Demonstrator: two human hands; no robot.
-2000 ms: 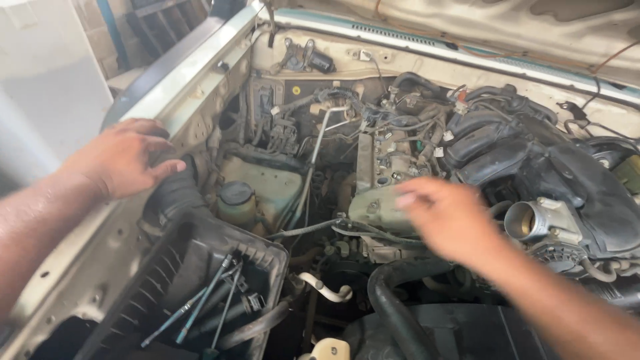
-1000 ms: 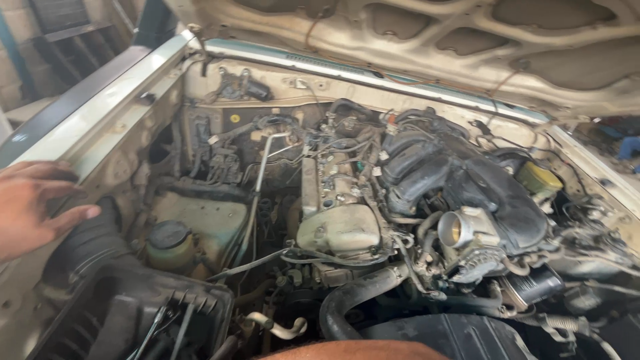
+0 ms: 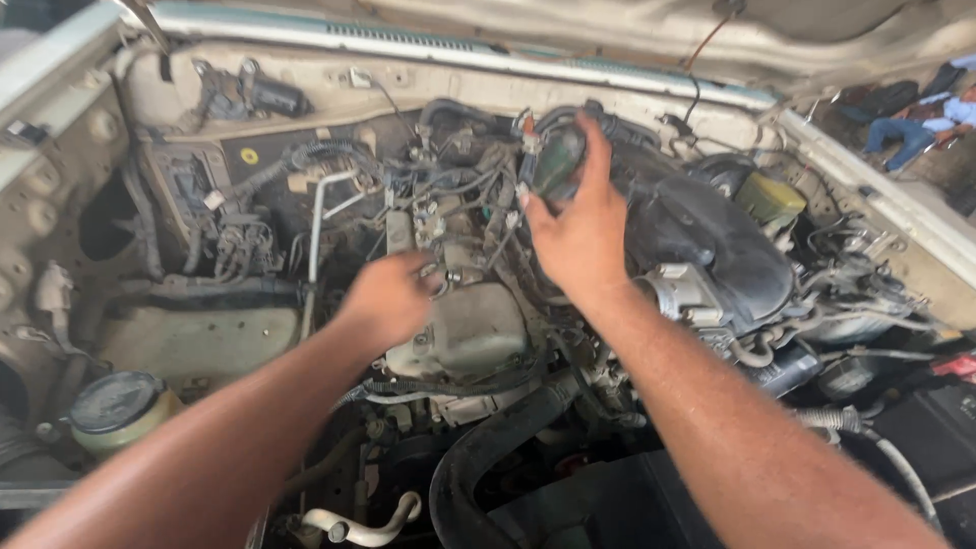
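My left hand [image 3: 390,297] is over the near end of the engine's cylinder head, its blurred fingertips at a small metal fitting [image 3: 451,276]. Whether they grip it cannot be told. Just below is the dusty metal front cover [image 3: 476,332]. My right hand [image 3: 583,229] is raised over the wiring between the cylinder head and the black intake manifold [image 3: 698,232]. A dark green, blurred object [image 3: 560,162] sits between its thumb and index finger and looks held; its kind is unclear. The metal throttle body [image 3: 682,293] lies to the right of my right wrist.
A black-capped reservoir [image 3: 118,412] stands at lower left. The black radiator hose [image 3: 488,457] curves below the engine. A yellowish reservoir [image 3: 770,198] is at right. The raised hood [image 3: 625,38] hangs above. Beyond the right fender, a person [image 3: 919,126] is partly in view.
My left hand has moved from the left fender side to the cylinder head. My right hand has risen from the bottom edge to the wiring, with the dark green object at its fingers. The view has shifted.
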